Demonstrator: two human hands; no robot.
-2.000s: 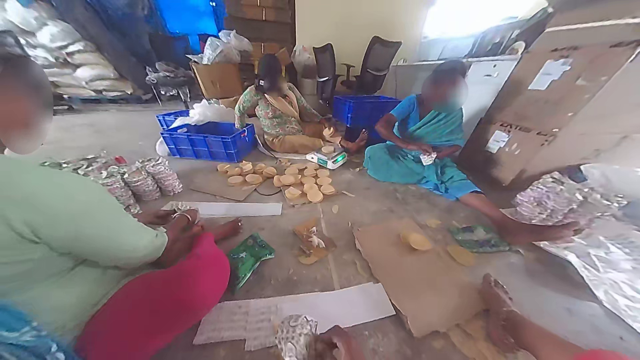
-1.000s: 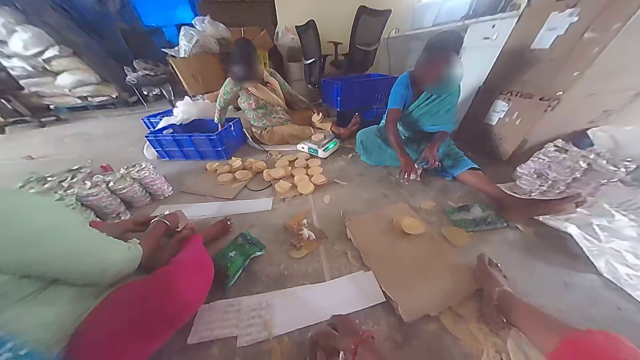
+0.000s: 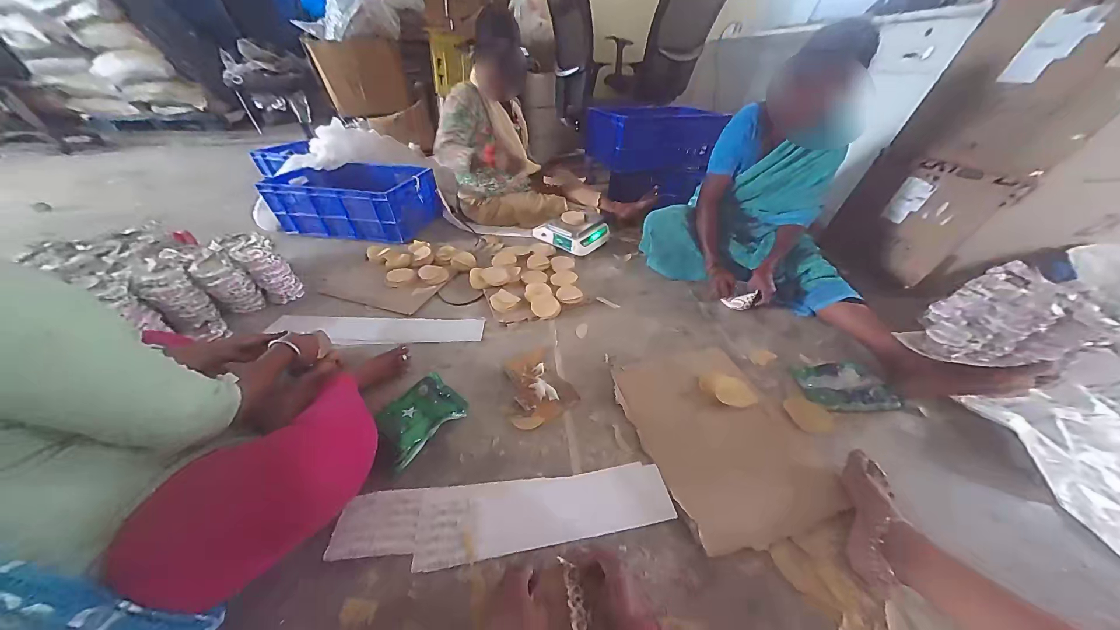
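At the bottom edge, my left hand (image 3: 514, 602) and my right hand (image 3: 619, 598) are close together, blurred and partly cut off. Between them stands a narrow, patterned wrapper (image 3: 573, 597), seen edge-on and gripped from both sides. Just beyond lie overlapping white paper strips (image 3: 542, 516), partly bearing print. A flat cardboard sheet (image 3: 735, 464) is to their right, with thin round tan discs (image 3: 731, 390) on it. A green plastic packet (image 3: 424, 418) lies left of centre, and a small torn piece with scraps (image 3: 535, 389) lies near the middle.
Rows of tan discs (image 3: 525, 280) lie before a digital scale (image 3: 573, 234). Three people sit around: one at left, two at the back. Blue crates (image 3: 350, 206), bundled patterned packets (image 3: 184, 284), more packets at right (image 3: 1019, 315), and a bare foot (image 3: 866, 499) are in view.
The silvery patterned packet seen beside my hand two seconds ago is now a narrow edge between both hands. The teal-clad person's hands have lowered toward the floor. The view has shifted.
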